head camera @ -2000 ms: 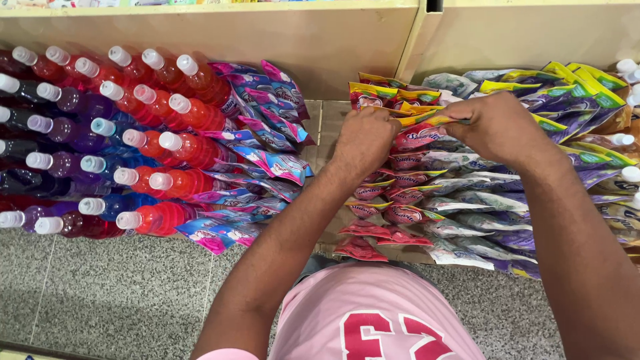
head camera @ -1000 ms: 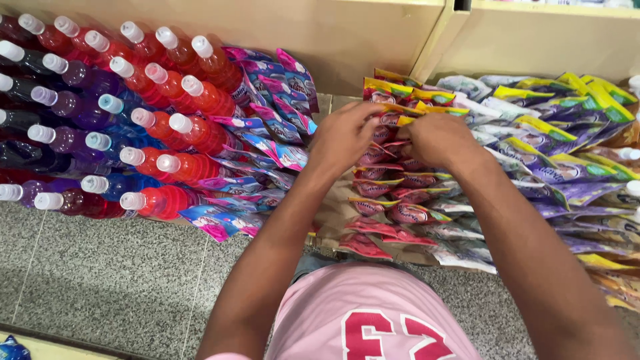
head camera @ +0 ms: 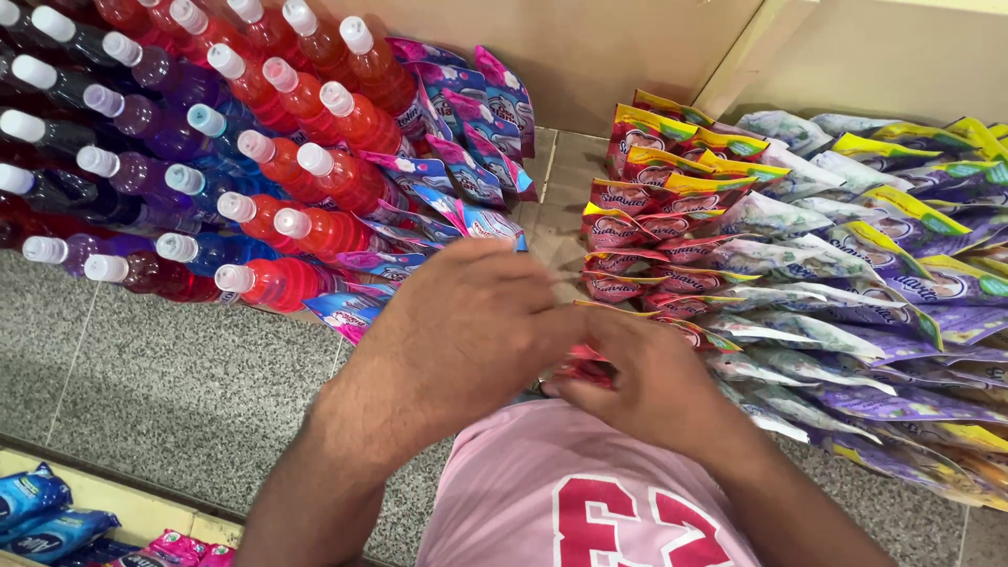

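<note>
My left hand [head camera: 472,331] is blurred above the gap between two groups of goods; its fingers overlap the right hand, and whether it holds anything cannot be told. My right hand [head camera: 646,370] is low by the front of the red pouches, its fingers curled at a red pouch [head camera: 587,368]; a firm grip is not plain. Rows of red Suavitel pouches [head camera: 618,228] with yellow tops stand upright beyond the hands. White-green pouches [head camera: 787,264] and purple pouches [head camera: 913,402] stand beside them on the right. Blue and pink pouches [head camera: 480,169] lean together left of the gap.
Many capped bottles of red [head camera: 346,177], purple [head camera: 157,169] and blue liquid [head camera: 224,252] fill the left. A beige shelf panel [head camera: 614,63] runs behind the goods. Speckled floor tiles [head camera: 181,378] show below. Blue packs [head camera: 59,531] lie on a lower shelf at bottom left.
Both hands have moved from the back of the red pouches down toward my body. The left hand has also come away from the red pouches' yellow tops.
</note>
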